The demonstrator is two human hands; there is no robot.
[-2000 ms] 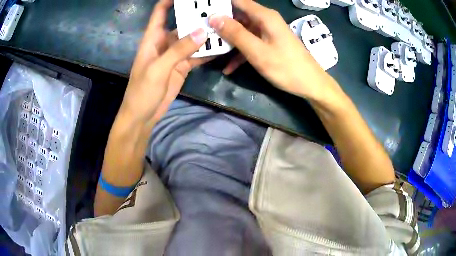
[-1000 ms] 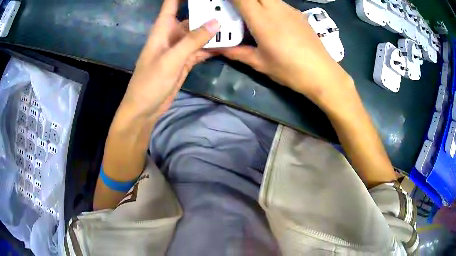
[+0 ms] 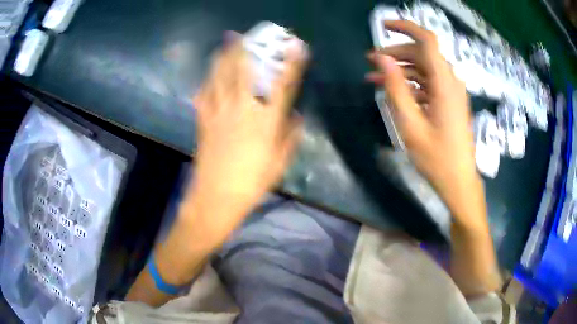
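My left hand (image 3: 237, 120) is blurred, its fingers around a white outlet cover or adapter (image 3: 269, 49) over the dark green mat (image 3: 152, 57). Whether the piece touches the mat is unclear. My right hand (image 3: 436, 107) is over a white back cover (image 3: 390, 120), partly hidden under the fingers. Thumb and fingers are curled, but blur hides whether they grip it. The hands are apart.
White back covers (image 3: 500, 69) stand in rows at the upper right, with several more (image 3: 488, 142) nearer. A blue tray (image 3: 550, 266) is at the right edge. A lined tote of covers (image 3: 117, 149) is at the left. White pieces (image 3: 30, 52) lie at the upper left.
My hands have separated; my right hand has let go of the piece and moved right to the back cover. The view has shifted, so the bench sits lower in it.
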